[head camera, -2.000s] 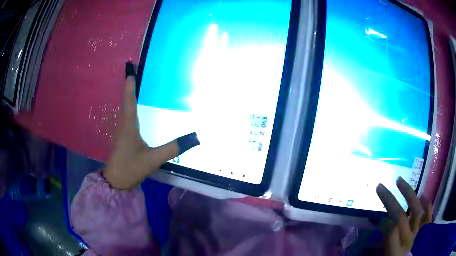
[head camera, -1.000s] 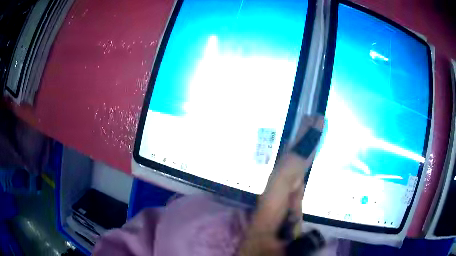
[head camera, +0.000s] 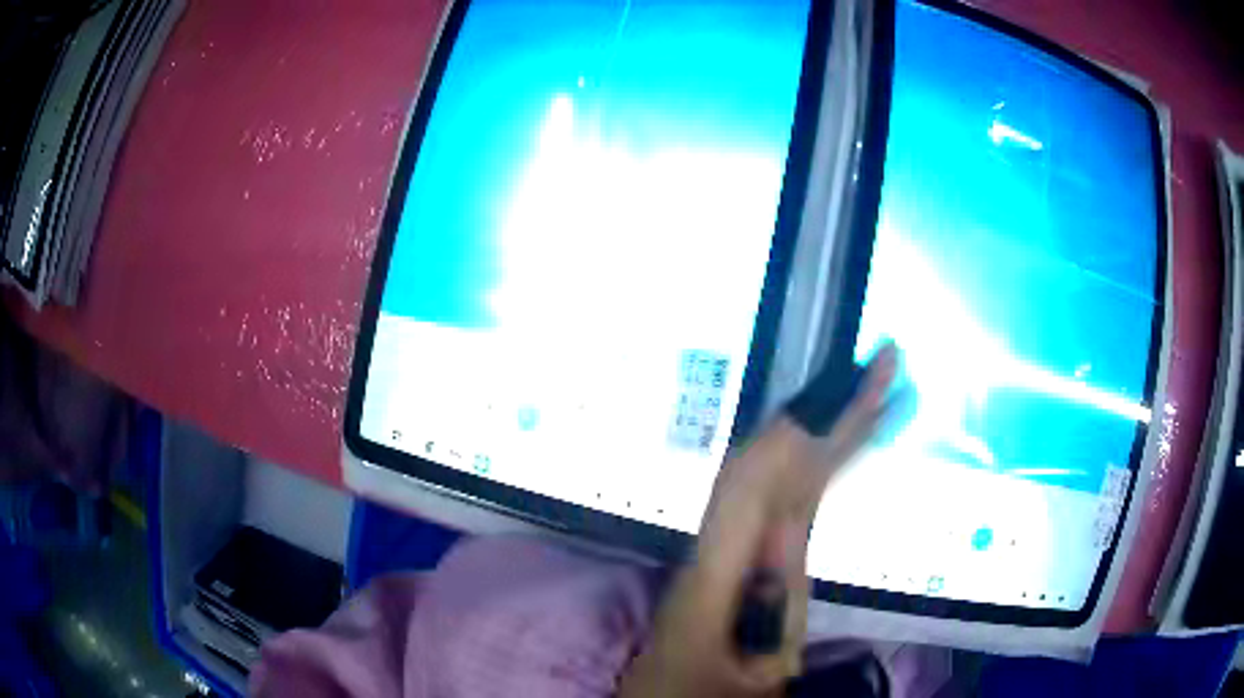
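Observation:
Two large tablets lie side by side, the left tablet (head camera: 573, 259) and the right tablet (head camera: 1016, 286). Both have black borders, lit blue-and-white screens with strong glare, and pale margins around them. Each has a small printed label near its lower right corner. My left hand (head camera: 750, 545) is blurred and reaches over the gap between them. Its fingertips are over the right tablet's lower left part; contact cannot be told. Black finger cots show on it, and it holds nothing visible. My right hand is not clearly seen; a dark shape at the bottom edge cannot be identified.
The tablets lie on a shiny pink-red mat (head camera: 246, 232). Stacked slabs with white sheets (head camera: 68, 177) are at the far left. Another dark slab (head camera: 1218, 545) is at the right edge. A blue-rimmed bin (head camera: 164, 545) below the bench holds dark devices (head camera: 270, 580).
My left hand has moved from the left tablet's left side across to the gap between the tablets. My right hand has left the right tablet's lower edge. The bin's contents have come into view.

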